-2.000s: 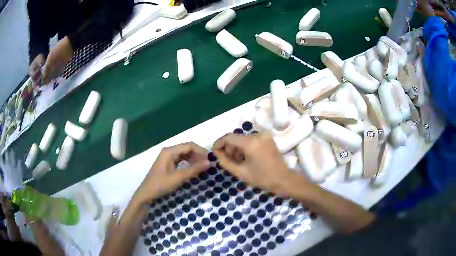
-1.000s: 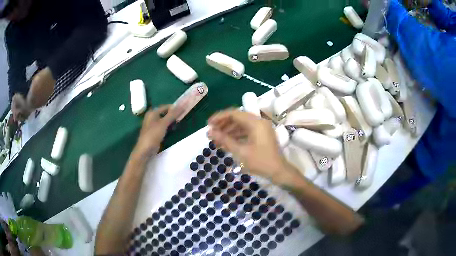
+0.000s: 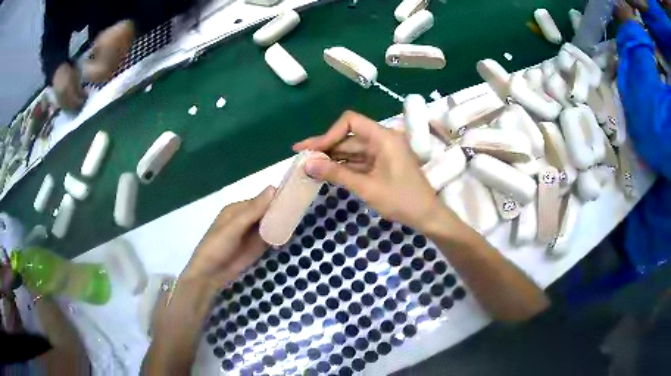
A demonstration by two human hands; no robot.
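A cream-white oblong housing [image 3: 289,208] is held tilted above the sticker sheet, its flat pinkish face turned toward me. My left hand [image 3: 234,233] grips its lower left side. My right hand [image 3: 375,167] has its thumb on the upper end of the flat face and its fingers behind that end. The thumb covers that end, so I cannot tell whether a black sticker is under it. The glossy sheet [image 3: 340,294] with rows of round black stickers lies on the white table below both hands.
A housing pile [image 3: 508,191] lies to the right. More housings lie on the green conveyor belt [image 3: 243,139] with white scraps. A bright green translucent item [image 3: 62,275] is at lower left. A person's hands [image 3: 96,62] are across the belt; a blue sleeve [image 3: 644,95] is at right.
My left hand has brought the housing from the belt back over the sheet. My right hand has moved onto its upper end. The view has shifted.
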